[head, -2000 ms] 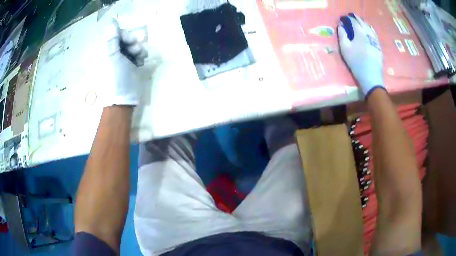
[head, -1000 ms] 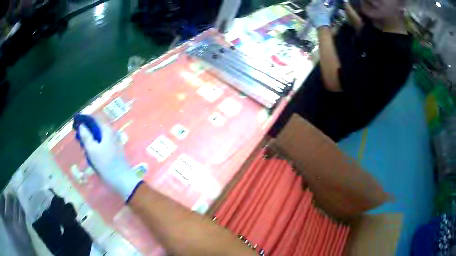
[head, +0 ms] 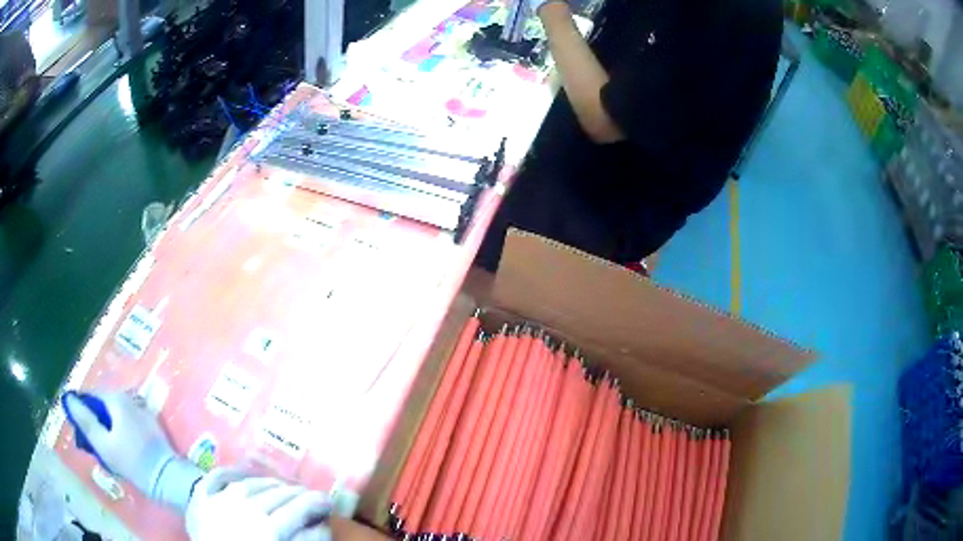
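My right hand (head: 125, 442), in a white glove with blue fingertips, is low at the left over the pink sheet (head: 317, 306). Nothing shows in it. My left hand (head: 253, 509), in a whitish glove, lies across my right wrist at the bottom edge. Its fingers are blurred and partly cut off, so its grip is unclear. Silver tubes (head: 370, 169) with black end pieces lie side by side at the far end of the pink sheet. Red rods (head: 549, 433) with dark tips stand packed in the open carton (head: 644, 317) right of the bench.
A person in black (head: 676, 116) is at the far side, beyond the carton, with a gloved hand over the bench's far end. Blue floor (head: 813, 285) runs along the right. Dark heaps (head: 227, 63) lie on the green surface (head: 100, 211) at the left.
The view has swung further right, bringing the carton and tubes nearer the middle. My left hand has come over my right wrist. The black pad has mostly left the picture.
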